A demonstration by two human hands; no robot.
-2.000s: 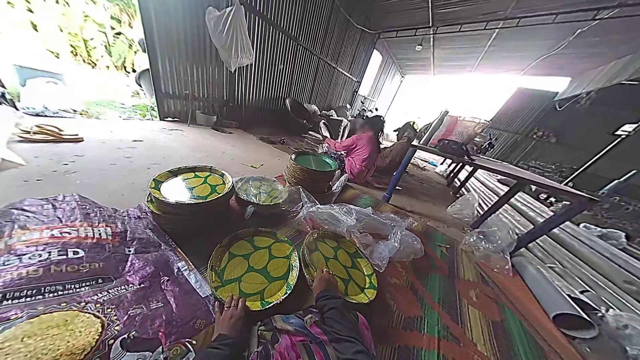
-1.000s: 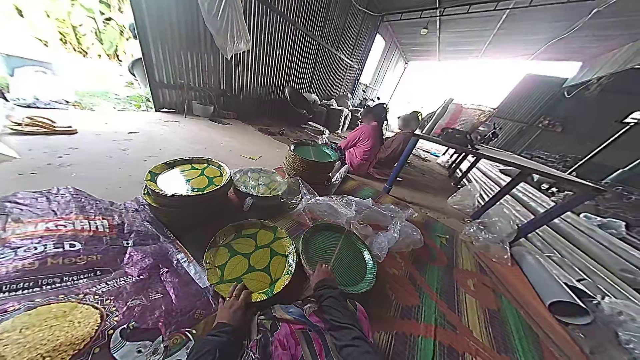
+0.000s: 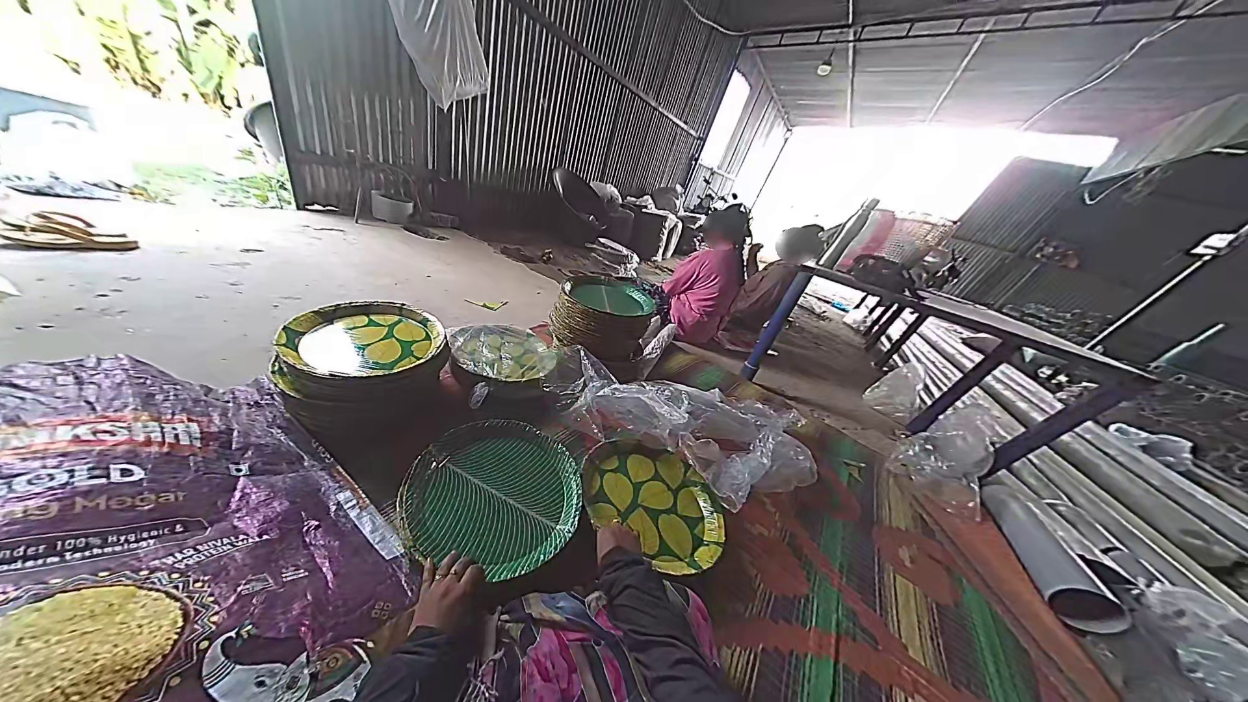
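My left hand (image 3: pixel 450 591) rests on the near rim of a round green plate with a leaf-vein pattern (image 3: pixel 492 499), its fingers over the edge. Just right of it, my right hand (image 3: pixel 616 542) is at the near left edge of a yellow-and-green leaf-patterned plate (image 3: pixel 663 502); whether its fingers grip the rim is hard to tell. Behind the green plate stands a tall stack of leaf-patterned plates (image 3: pixel 359 356). Beside that stack are plates under clear plastic (image 3: pixel 502 353), and farther back is another stack with a green plate on top (image 3: pixel 603 310).
Crumpled clear plastic bags (image 3: pixel 726 429) lie on the striped mat (image 3: pixel 829 585). A purple printed sack (image 3: pixel 146 487) spreads at the left. Two people (image 3: pixel 707 288) sit beyond the stacks. A table with blue legs (image 3: pixel 985 331) and grey pipes (image 3: pixel 1063 575) are at the right.
One second ago the left plate showed yellow leaves and the right one showed green; now the left plate is green and the right one has yellow leaves. Both hands remain near the plates.
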